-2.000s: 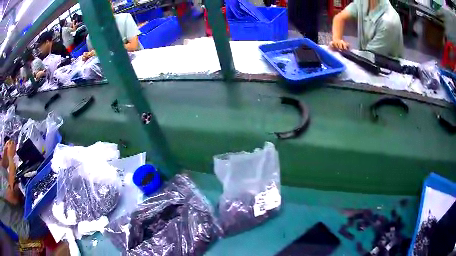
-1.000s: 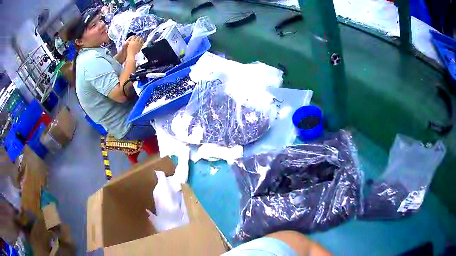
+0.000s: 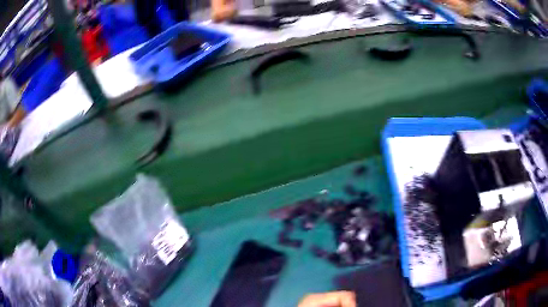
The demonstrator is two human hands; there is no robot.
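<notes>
A small part of one hand, apparently my left hand [image 3: 328, 299], shows at the bottom edge, cut off and blurred, so its hold cannot be told. It is beside a flat black rectangle [image 3: 375, 285]. My right hand is not in view. A loose pile of small black cover plates [image 3: 357, 231] lies on the teal mat above the hand. Another dark flat slab [image 3: 250, 276] lies left of the hand. At the right, a blue tray [image 3: 395, 180] with a white lining holds the screw feeder [image 3: 485, 141] and many scattered dark screws [image 3: 422, 225].
A clear bag with a white label [image 3: 169, 240] stands at the left, beside more bags and a blue cup [image 3: 63, 265]. Black curved headbands [image 3: 159, 138] lie on the green belt [image 3: 240, 138]. Across it are another blue tray [image 3: 180, 53] and a person's hand [image 3: 223, 9].
The view has swung left to the seated worker and cardboard box, then back right. The feeder now shows. The forearm at the bottom a second ago is gone; part of a hand shows there.
</notes>
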